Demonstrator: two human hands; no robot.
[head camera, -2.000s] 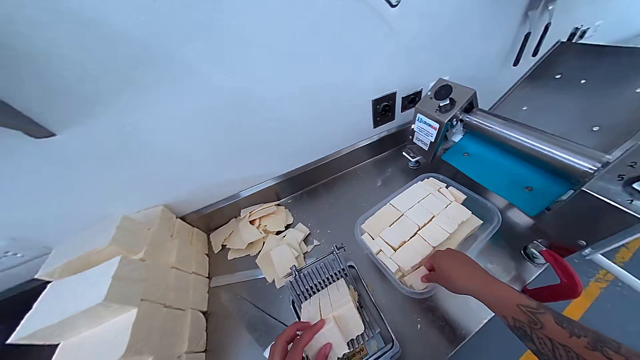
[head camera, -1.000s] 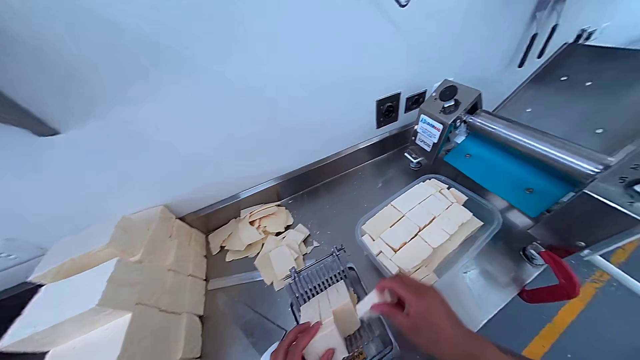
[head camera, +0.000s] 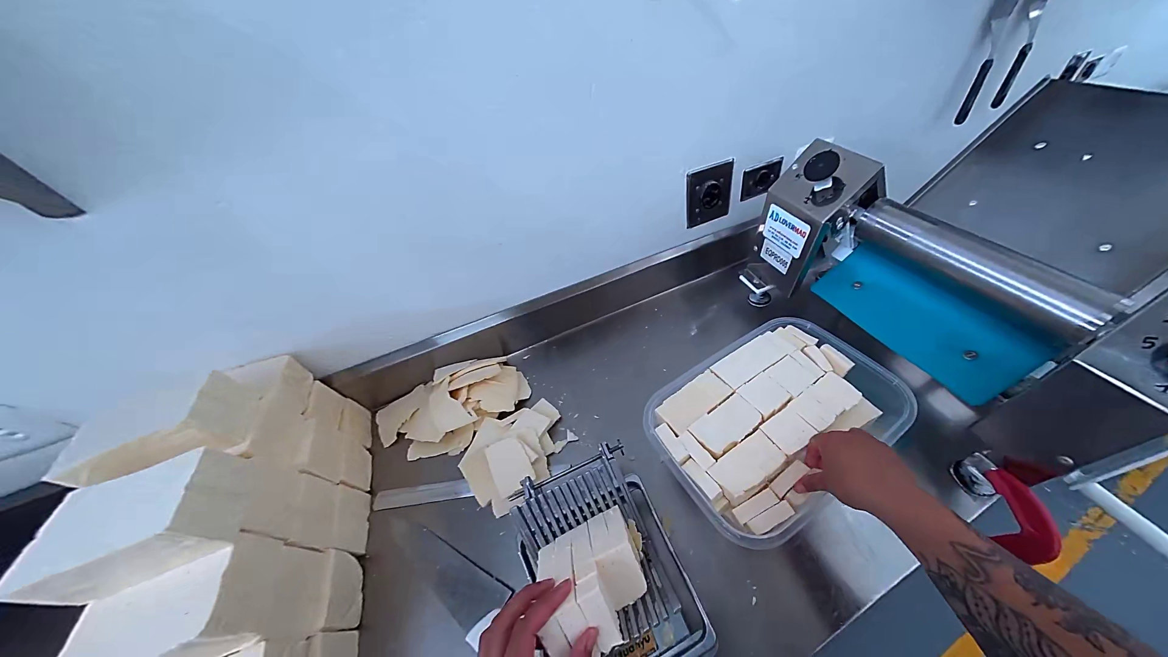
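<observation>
My left hand (head camera: 538, 620) is at the bottom, its fingers around sliced blocks of pale cheese (head camera: 593, 570) that lie on a metal wire slicer (head camera: 579, 497). Over the near right side of a clear plastic container (head camera: 902, 406), my right hand (head camera: 849, 470) has its fingertips on a small cheese piece (head camera: 789, 477). Rows of cut cheese blocks (head camera: 748, 461) fill much of that container. Behind the slicer lies a pile of thin cheese offcuts (head camera: 456, 406). Large stacked cheese blocks (head camera: 283, 493) stand at the left.
A steel roller machine (head camera: 985, 265) with a blue sheet stands at the right, a red handle (head camera: 1031, 520) near it. A broad blade (head camera: 465, 570) lies left of the slicer. The steel counter's raised back edge (head camera: 547, 319) meets the wall, which has power outlets (head camera: 710, 193).
My right hand, over the slicer with a cheese piece a second ago, has moved right to the container. My left hand stays at the cheese on the slicer.
</observation>
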